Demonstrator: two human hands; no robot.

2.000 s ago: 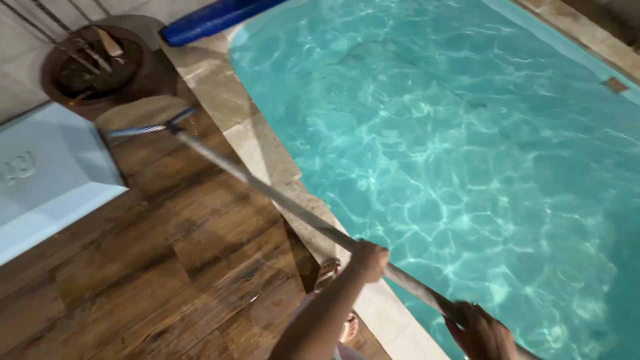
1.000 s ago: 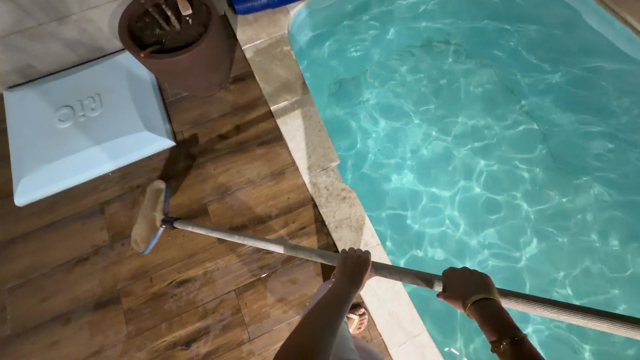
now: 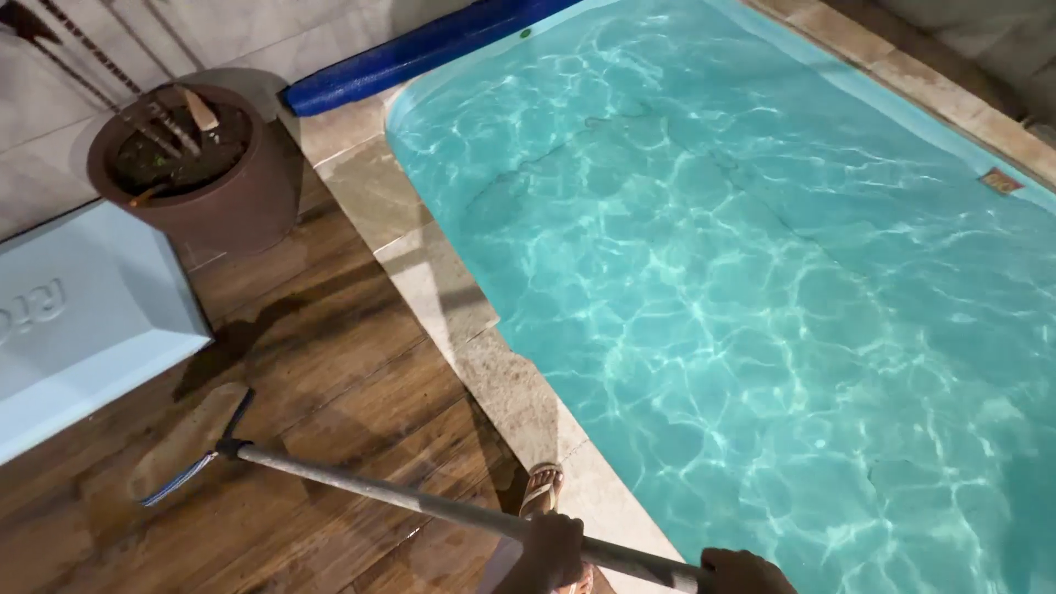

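Note:
A long pole runs from the lower right to a pool skimmer net over the wood-look floor at lower left. The net's pale mesh is partly see-through, with a dark and blue-white frame. My left hand is closed around the middle of the pole, above the pool's edge. Farther along the pole, my right hand grips it at the bottom edge of the view, over the water. The rest of the pole beyond my right hand is out of view.
The swimming pool fills the right side, bordered by stone coping. A brown plant pot stands by the wall, next to a light blue raised cover. A blue roll lies at the pool's far end. My sandalled foot is beside the coping.
The skimmer net was turned more upright one second ago and now slants above the floor. Both hands have stayed on the pole. The view has shifted.

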